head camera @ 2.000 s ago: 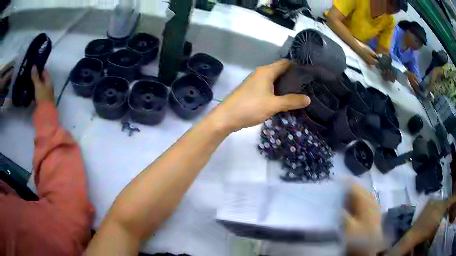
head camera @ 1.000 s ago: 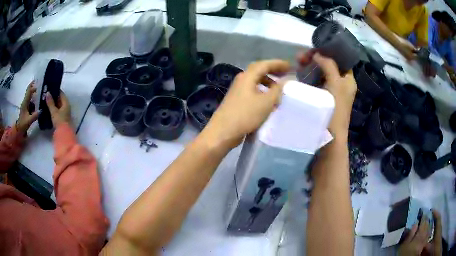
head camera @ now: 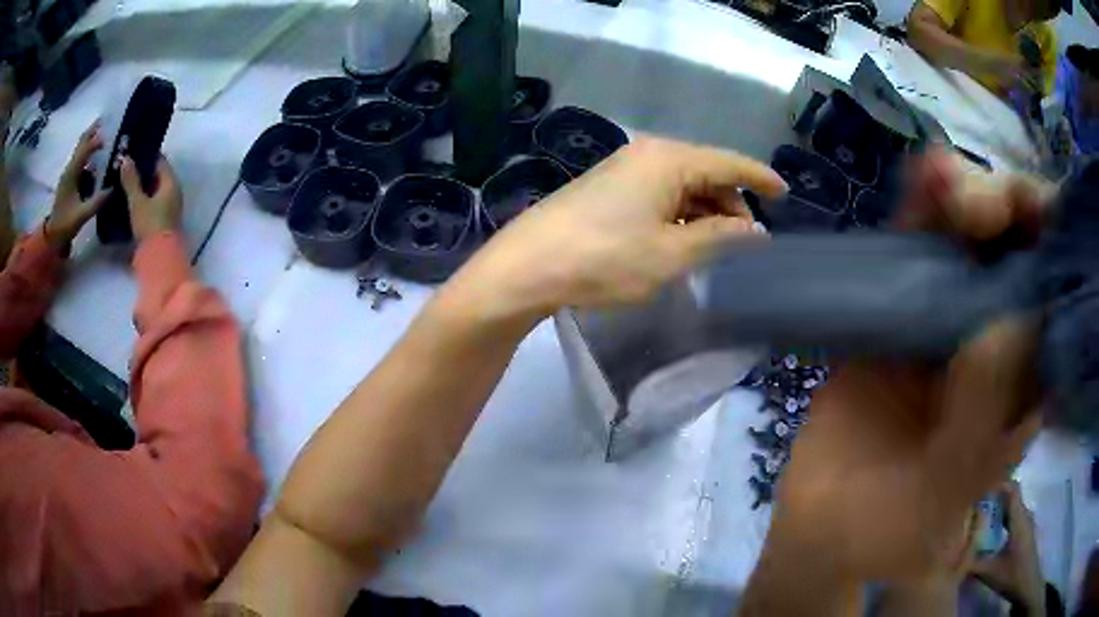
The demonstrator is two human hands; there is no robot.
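Observation:
My right hand point(head camera: 928, 422), blurred, grips a dark grey handheld device point(head camera: 856, 289). Its straight handle points left and its round head is cut off by the right edge. My left hand point(head camera: 603, 229) is in the middle, its fingers bent close to the handle's end; whether they hold anything is hidden. A grey carton point(head camera: 657, 374) is tilted below my left hand, partly covered by the hand and handle. Its end flaps cannot be made out.
Black plastic housings point(head camera: 424, 223) stand in a group around a dark green post point(head camera: 485, 90), with more behind my right hand. Small fasteners point(head camera: 789, 398) lie loose at centre right. At left, a neighbour's hands hold a long oval black unit point(head camera: 135, 151).
The upright carton has tipped and its picture side no longer shows. My right hand has moved right from behind the carton and now holds the device across the view.

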